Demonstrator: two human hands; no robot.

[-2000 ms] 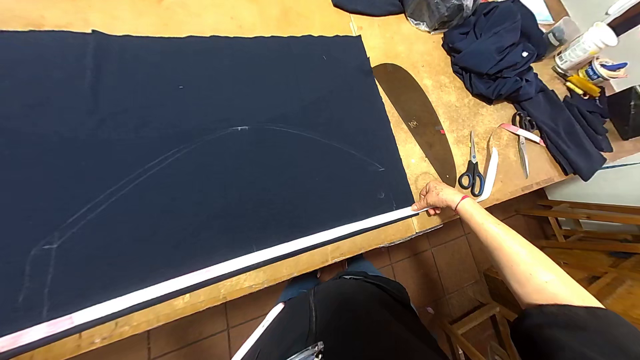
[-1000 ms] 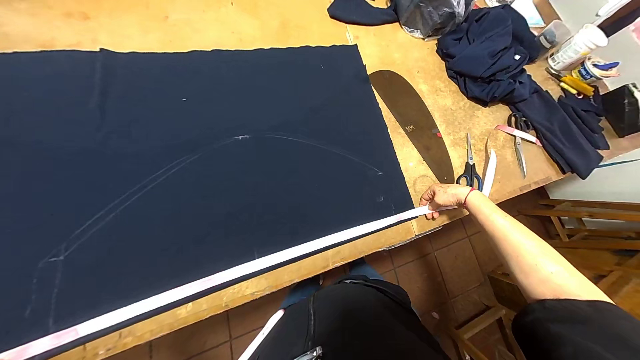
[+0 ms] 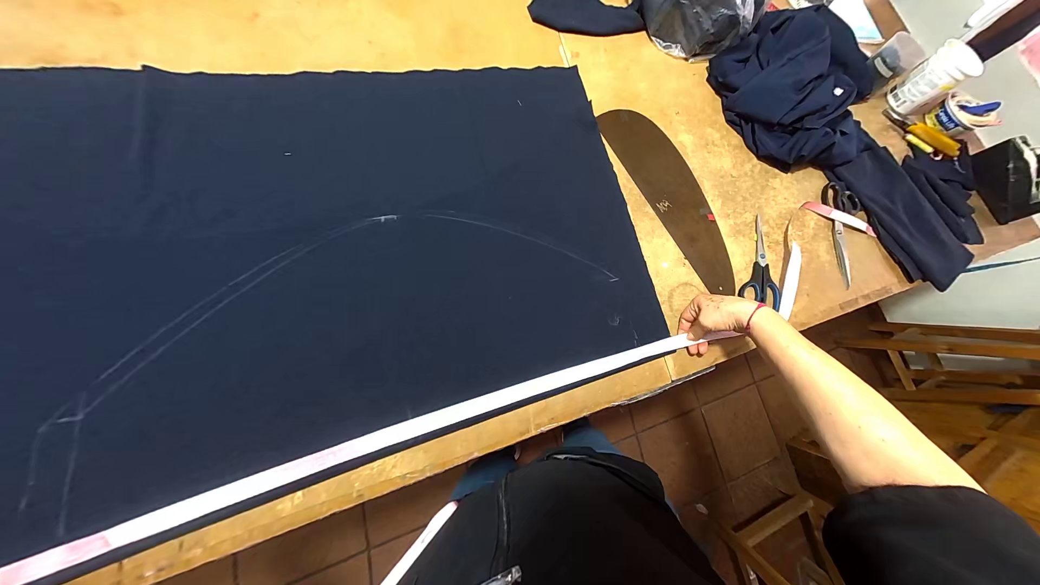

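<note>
My right hand [image 3: 708, 320] pinches a long white-and-pink measuring tape [image 3: 455, 416] near the fabric's lower right corner. The tape lies along the front edge of a dark navy fabric piece [image 3: 406, 292], which bears curved chalk lines, and its loose end passes under my hand. Just beyond the hand, dark-handled scissors [image 3: 760, 284] lie with their blades pointing away from me. A dark curved pattern template [image 3: 670, 195] rests beside the fabric's right edge. My left hand is out of view.
Crumpled navy fabric [image 3: 796, 89], a second pair of scissors [image 3: 841, 244], a white bottle [image 3: 934, 77] and a small tub [image 3: 959, 114] stand or lie on the wooden table [image 3: 325, 32] at the right. Wooden stools [image 3: 942, 345] stand on the tiled floor beyond the table edge.
Only small shifts of the view show; my right hand stays on the tape at the fabric's corner.
</note>
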